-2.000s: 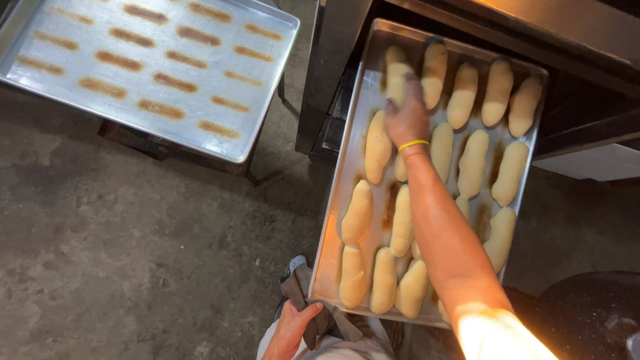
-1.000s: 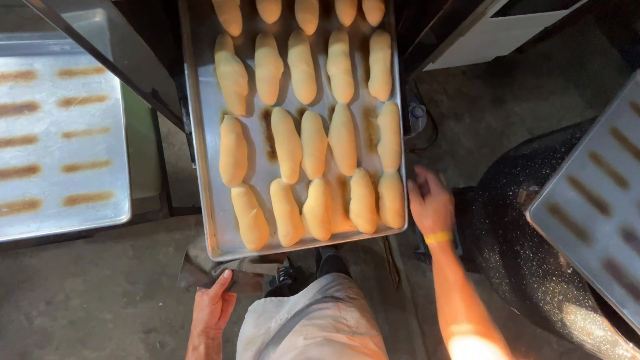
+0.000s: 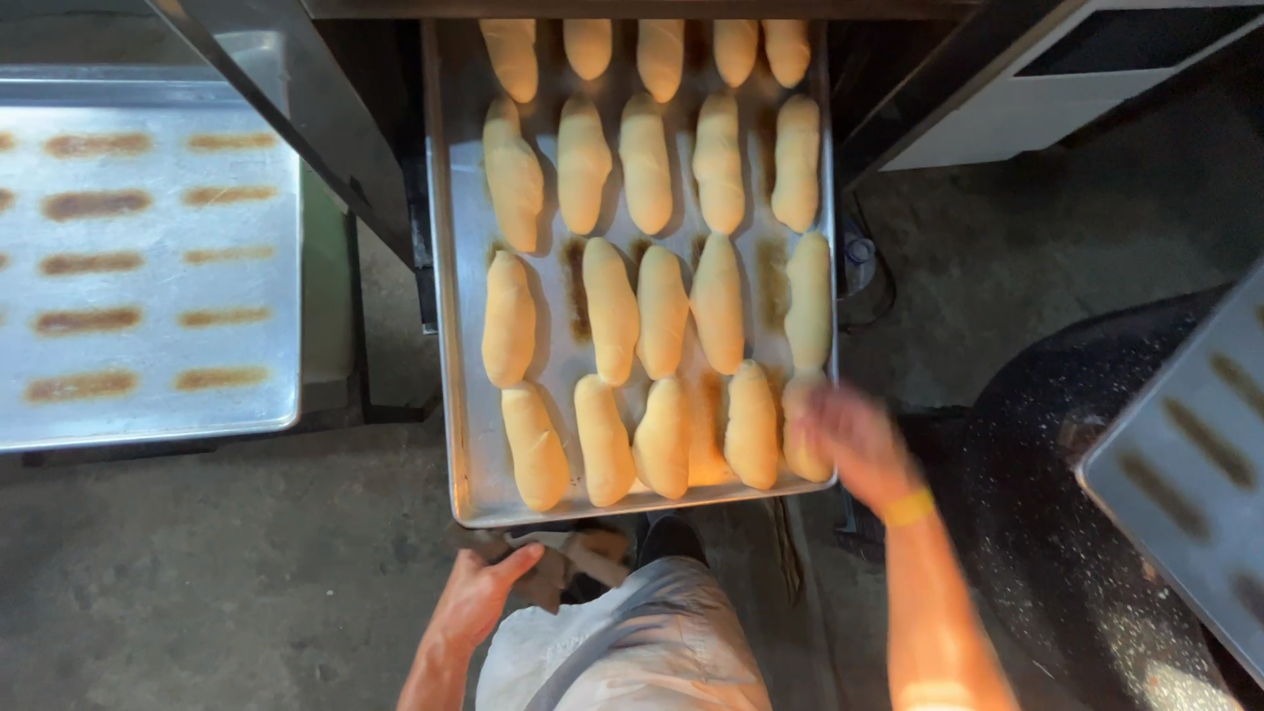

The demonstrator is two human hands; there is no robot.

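A metal sheet pan with rows of pale, elongated bread rolls juts out from a dark metal rack or oven opening. My left hand grips a brown cloth just below the pan's near left corner; the cloth lies close against the rim. My right hand, blurred and with a yellow band at the wrist, is at the near right corner. Its fingers touch or cover the last roll there; whether they close on it cannot be told. The far rolls are partly hidden by the opening's upper edge.
At left, a sheet pan with brown elongated marks rests on a stand. Another marked pan lies at right over a dark, speckled round surface. A metal post slants beside the opening. A white panel is at upper right.
My right hand has moved from among the far rolls, past the pan's right side, to its near right corner. My left hand stays on the cloth. The view has shifted.
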